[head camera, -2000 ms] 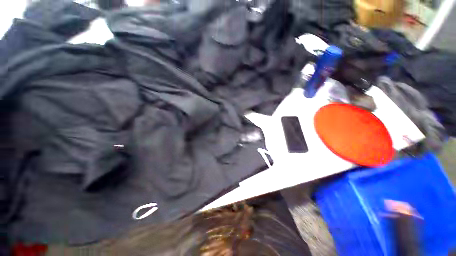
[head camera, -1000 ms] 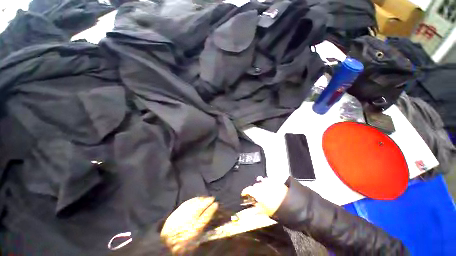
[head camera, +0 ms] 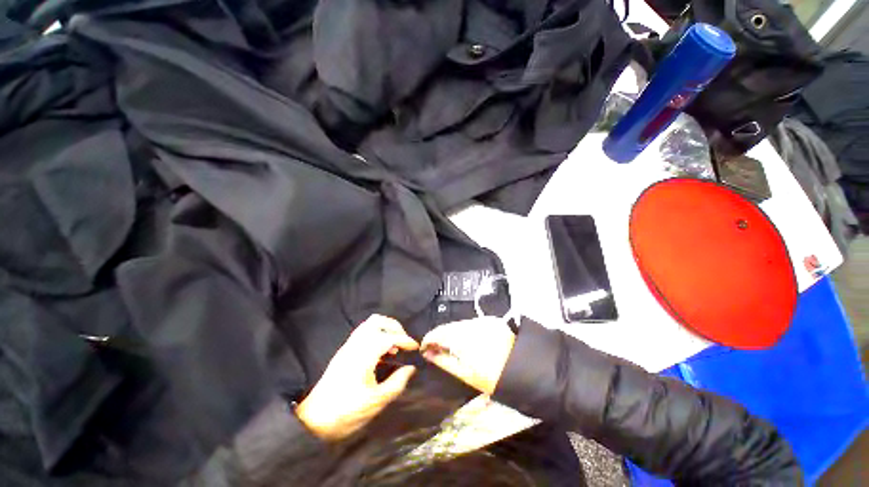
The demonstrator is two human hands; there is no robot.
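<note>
A large black jacket (head camera: 257, 219) lies spread and heaped over the white table. My left hand (head camera: 357, 380) and my right hand (head camera: 472, 352) meet at the jacket's near edge, fingertips almost touching. Both hands pinch the dark cloth between them. Whether a small item is between the fingertips, I cannot tell. A black care label (head camera: 462, 285) with pale print lies just above my right hand, and a white cord loop (head camera: 493, 297) lies beside it. Hair covers part of the view below my hands.
A black smartphone (head camera: 581, 268) lies on the white table (head camera: 534, 252). Right of it are a red round disc (head camera: 713, 262), a blue cylinder (head camera: 669, 92), a clear plastic bag (head camera: 688, 147) and a black bag (head camera: 753, 76). A blue crate or sheet (head camera: 796, 390) is below the table's right edge.
Both hands have come together at the jacket's near edge; two seconds ago neither was clearly there. The view has shifted, so the jacket now fills more of the left side.
</note>
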